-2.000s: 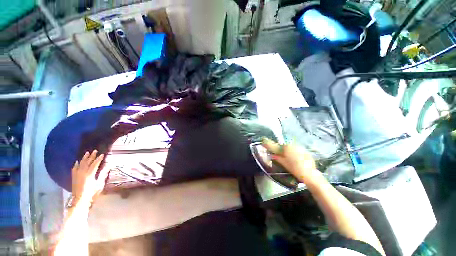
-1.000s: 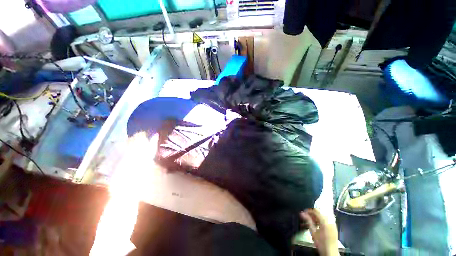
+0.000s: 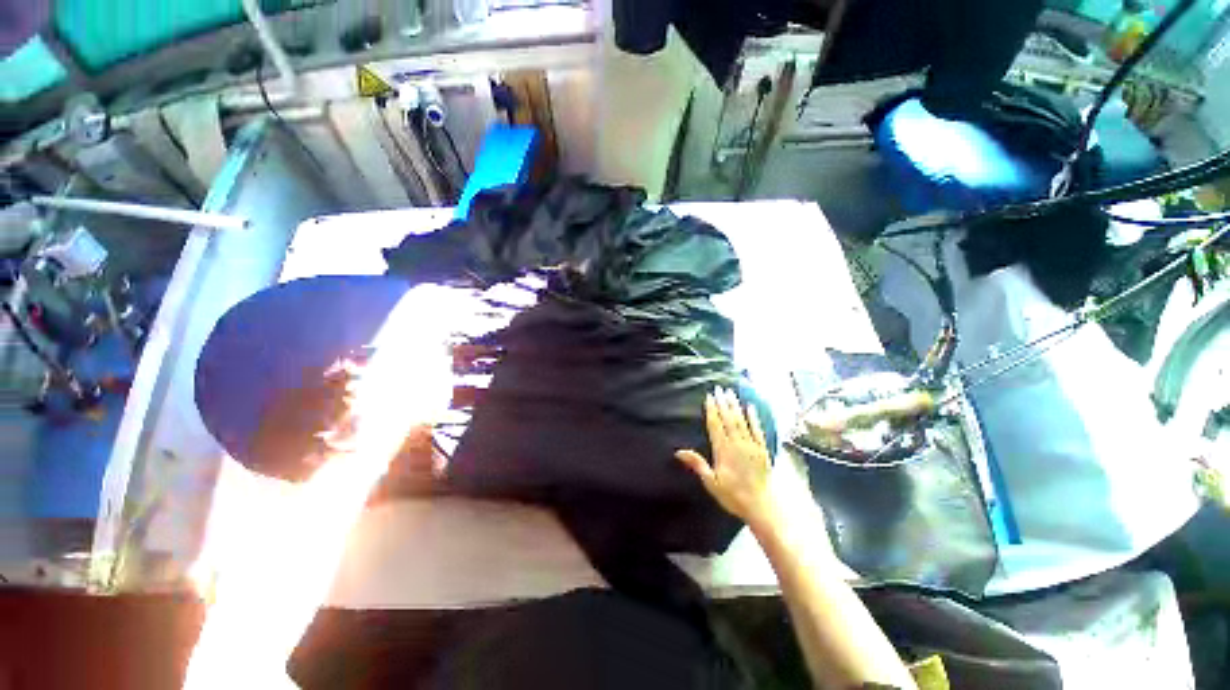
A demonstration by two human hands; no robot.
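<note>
A dark, thin garment [image 3: 580,391] lies over the dark blue padded form [image 3: 256,364], whose bare rounded end shows on the left. The cloth is bunched behind the form and a strip hangs over its front edge. My right hand [image 3: 733,456] lies on the garment near the form's right end, fingers spread, holding nothing. My left hand [image 3: 425,351] is washed out by sunlight over the cloth on the left; its fingers cannot be made out. The steam iron [image 3: 867,421] is parked on the dark rest mat [image 3: 904,519], right of the form, untouched.
The white table top [image 3: 809,256] lies under the form. A bright blue block [image 3: 499,165] stands behind it. The hose and cord [image 3: 1025,353] run from the iron to the upper right. A neighbouring blue pad [image 3: 951,148] is at the back right. Dark garments [image 3: 890,54] hang overhead.
Two seconds ago my right hand was near the form's right end by a rimmed object; the iron now sits on the mat. My left hand has moved right over the cloth. The view has shifted.
</note>
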